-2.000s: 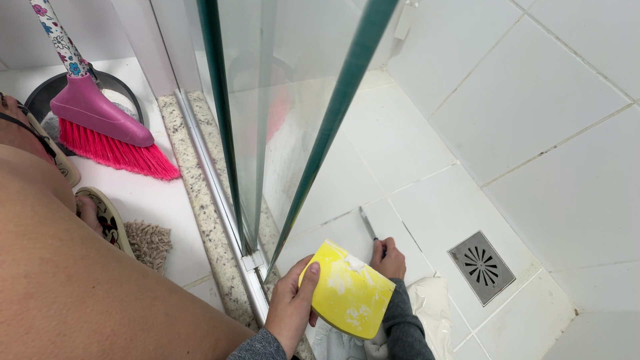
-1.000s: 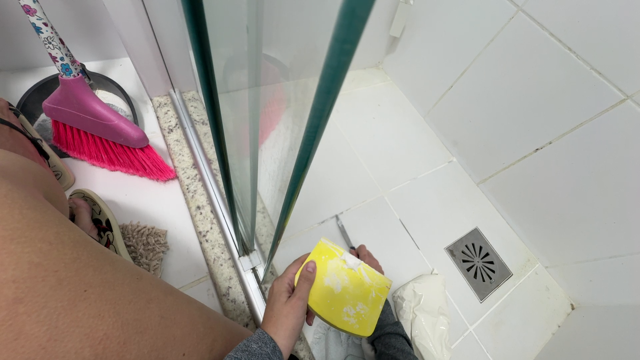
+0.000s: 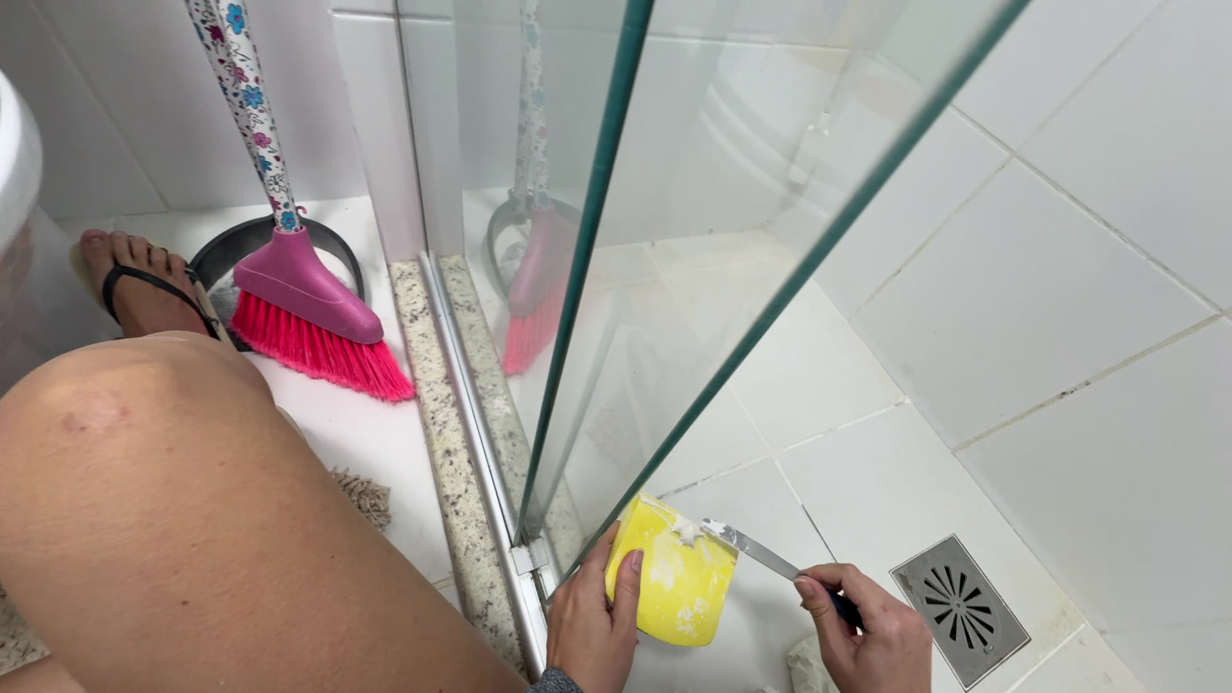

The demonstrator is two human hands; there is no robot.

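Note:
My left hand [image 3: 599,611] grips the edge of a yellow plastic spreader [image 3: 674,577], thumb on its face, which is smeared with white paste. In my right hand [image 3: 871,626] is a metal-bladed knife [image 3: 756,551] with a dark handle. Its blade tip, coated with white paste, is at the upper right part of the yellow spreader, by a small lump of paste. Below, partly cut off by the frame's bottom edge, a pale crumpled bag or cloth [image 3: 810,669] lies beside my right hand.
Glass shower door panels [image 3: 770,318] stand just above my left hand, over a metal track [image 3: 472,414] on a granite sill [image 3: 438,452]. A square floor drain [image 3: 961,611] is at right. On the left are a pink broom [image 3: 308,289], a dark dustpan [image 3: 226,252] and my bare knee [image 3: 125,423].
My right hand has drawn the knife from the floor joint up to the yellow spreader, where its tip now shows. My left hand still holds the spreader. The view has shifted leftward.

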